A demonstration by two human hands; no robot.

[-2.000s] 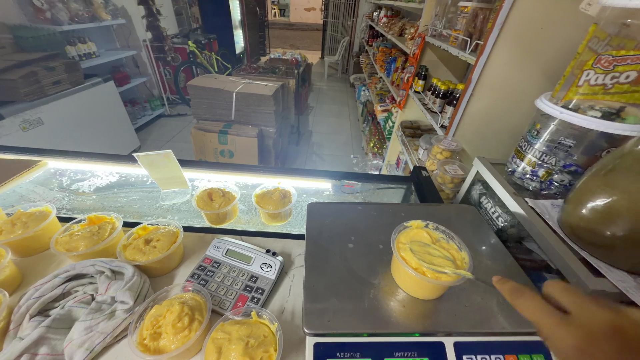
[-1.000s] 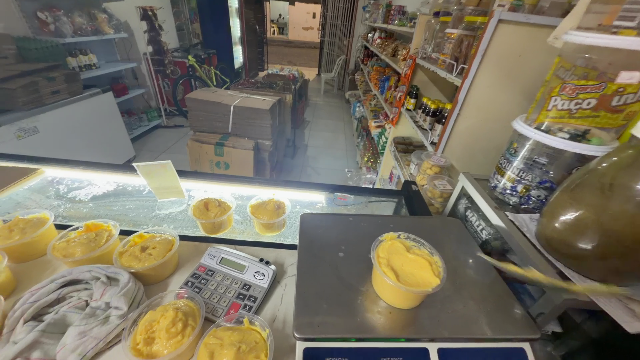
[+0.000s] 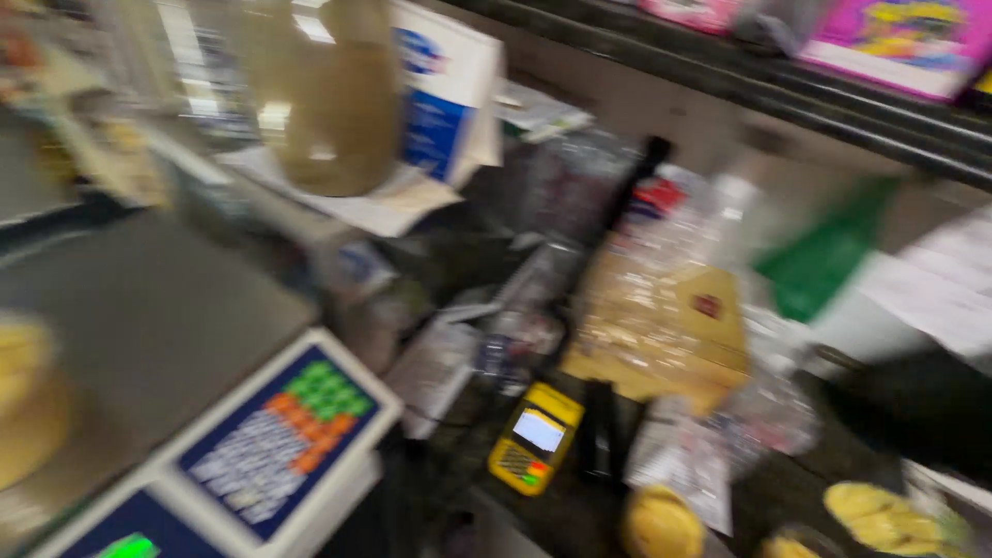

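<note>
Neither of my hands shows in the blurred head view now. At the far left edge, a plastic tub of yellow food [image 3: 31, 395] stands on the metal plate of a weighing scale [image 3: 178, 287], partly cut off. The scale's keypad [image 3: 283, 442] has green, orange and pale keys. To its right lies a yellow card payment terminal [image 3: 536, 438] with a lit screen. More yellow food [image 3: 665, 523] shows at the bottom edge, its containers hard to make out.
A large rounded brownish jar [image 3: 333, 101] stands on papers behind the scale. Clear plastic bags [image 3: 643, 310] and papers clutter the dark surface at the centre. A dark shelf edge [image 3: 736, 85] with a pink package [image 3: 899, 46] crosses the upper right, above a green item [image 3: 825, 248].
The view has swung far to the right. A hand held a utensil at the tub about two seconds ago; one second ago only the utensil showed, right of the scale. Neither shows now.
</note>
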